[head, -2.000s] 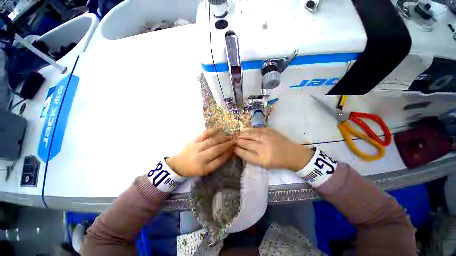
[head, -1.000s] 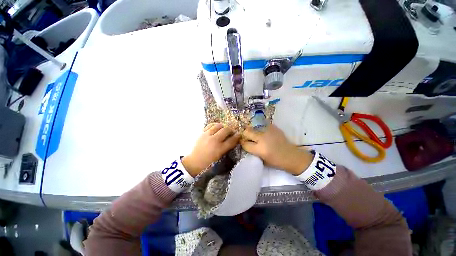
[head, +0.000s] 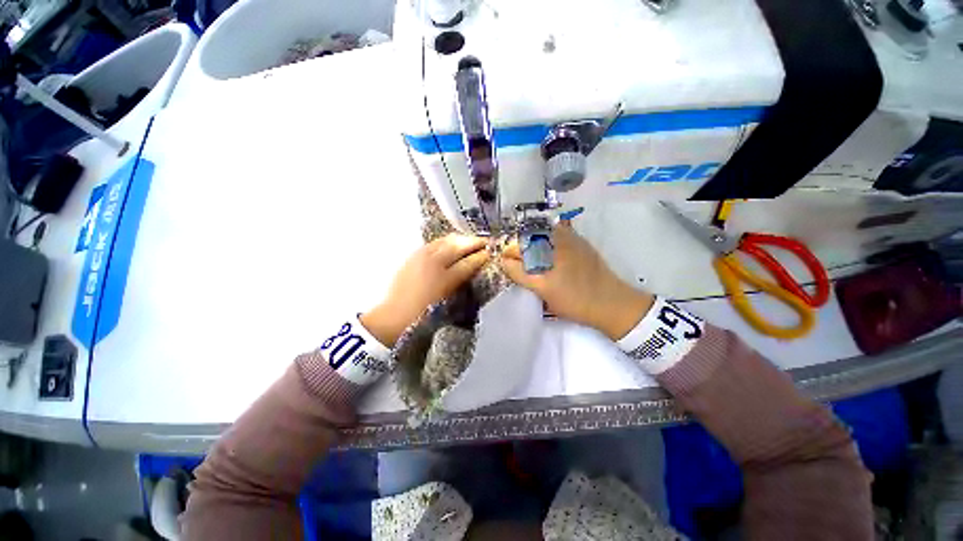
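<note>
The speckled brown-grey fabric piece (head: 449, 354) lies under the head of the white sewing machine (head: 602, 63), its near end open like a tube near the table's front edge. Its white inner layer (head: 505, 349) faces up on the right. My left hand (head: 431, 277) holds the fabric just left of the needle area, fingertips bent down on it. My right hand (head: 570, 277) holds it on the right, partly behind the bluish-clear attachment (head: 537, 252). The fingertips of both hands nearly meet. The presser foot and needle tip are hard to make out between them.
Scissors with orange-yellow and red handles (head: 762, 277) lie right of the machine head. A dark red block (head: 898, 306) is at the right table edge. A ruler-marked edge (head: 528, 420) runs along the table front. Speckled and white pieces (head: 420, 514) lie below it. An oval opening at upper left holds scraps (head: 322, 48).
Both hands and the fabric have moved forward, closer to the needle area. The tube-like near end has drawn up from below the table edge onto the table. The hands still hold the fabric.
</note>
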